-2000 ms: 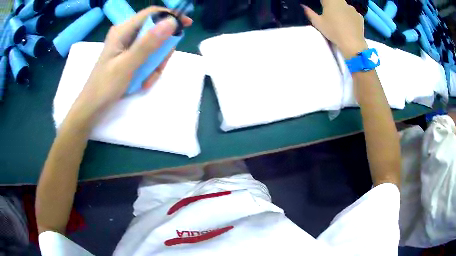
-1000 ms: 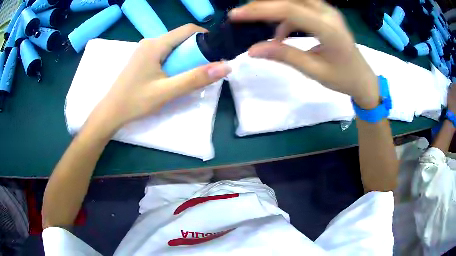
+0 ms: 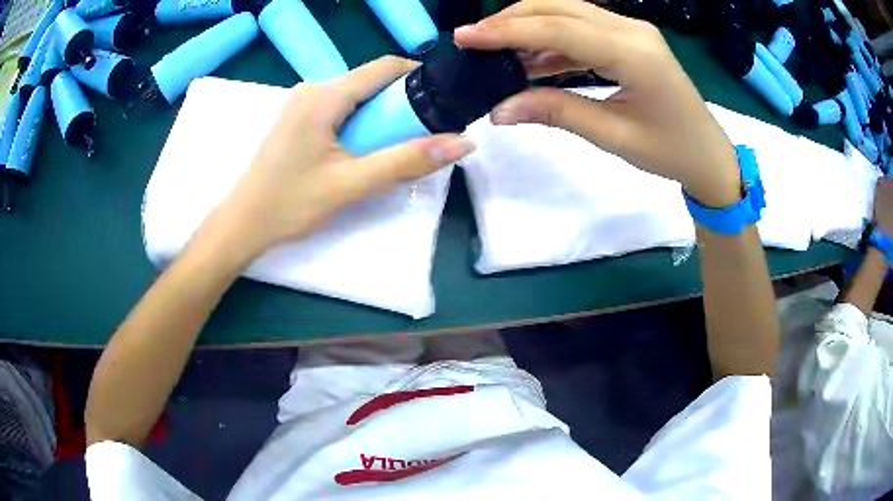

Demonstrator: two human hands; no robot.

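Observation:
My left hand (image 3: 333,147) is wrapped around a light-blue body (image 3: 384,121), held tilted above the white pads. A wide black ribbed cap (image 3: 474,82) sits at the body's right end. My right hand (image 3: 607,88) holds the cap between thumb and fingers. The cap hides that end of the body, so how far it is seated cannot be told. My right wrist wears a bright blue band.
White pads (image 3: 578,196) lie along the curved edge of the green table (image 3: 88,264). Blue bodies (image 3: 206,57) lie in heaps at the left and far right. Another person's arm (image 3: 867,279) with a blue wristband is at the right edge.
Two seconds ago my right hand was at the dark heap, away from the body. Now it holds a black cap at the body's end. My left hand has moved right.

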